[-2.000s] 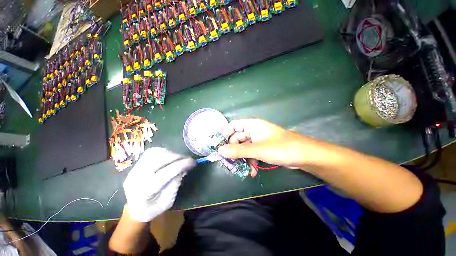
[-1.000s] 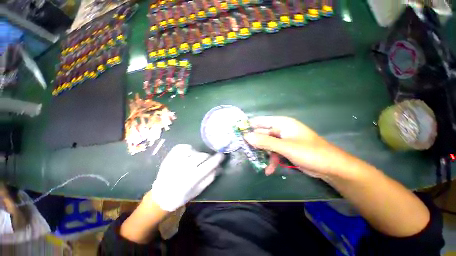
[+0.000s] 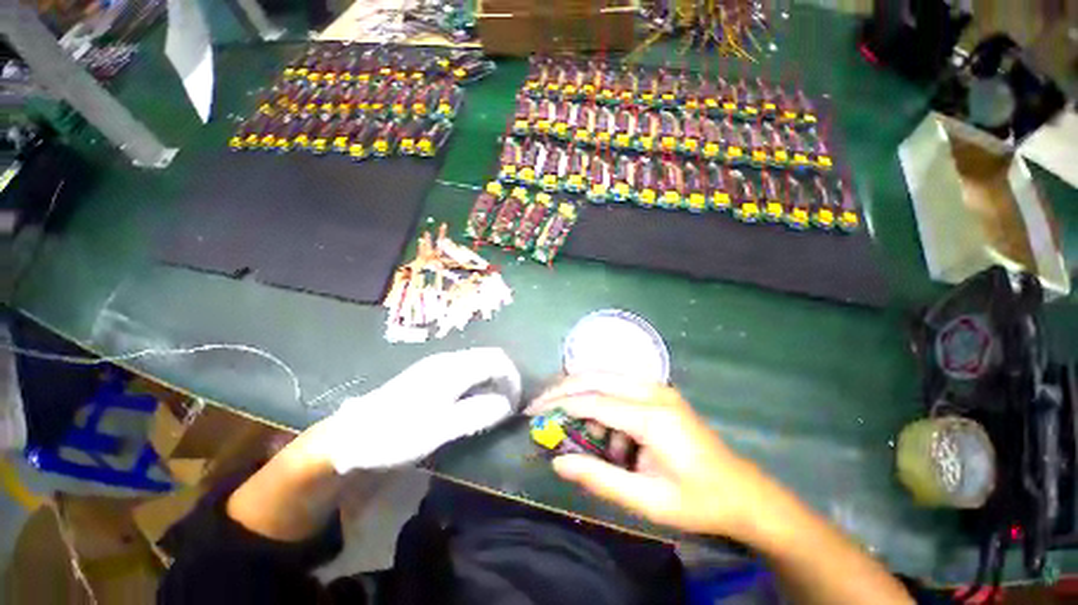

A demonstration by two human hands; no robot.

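My bare right hand point(image 3: 662, 455) holds a small circuit board point(image 3: 579, 435) near the bench's front edge, with its yellow block point(image 3: 547, 430) facing left. My left hand point(image 3: 432, 408), in a white glove, is just left of the board with its fingers curled; whether it holds anything cannot be told. The round dish of white paste point(image 3: 612, 347) sits behind my right hand, which covers its near rim. The pile of copper-coloured and pale strips point(image 3: 443, 290) lies behind my left hand, left of the dish.
Rows of boards point(image 3: 674, 142) lie on a black mat point(image 3: 733, 254), with more boards on a left mat point(image 3: 307, 225). At right are an open box point(image 3: 934, 207), a black fan point(image 3: 963, 346) and a yellow-green cup point(image 3: 922, 461). A white wire point(image 3: 225, 346) crosses the left bench edge.
The view has shifted, showing more of the far bench. The board has moved from over the dish to in front of it and turned. The blue applicator seen earlier at my left fingertips no longer shows.
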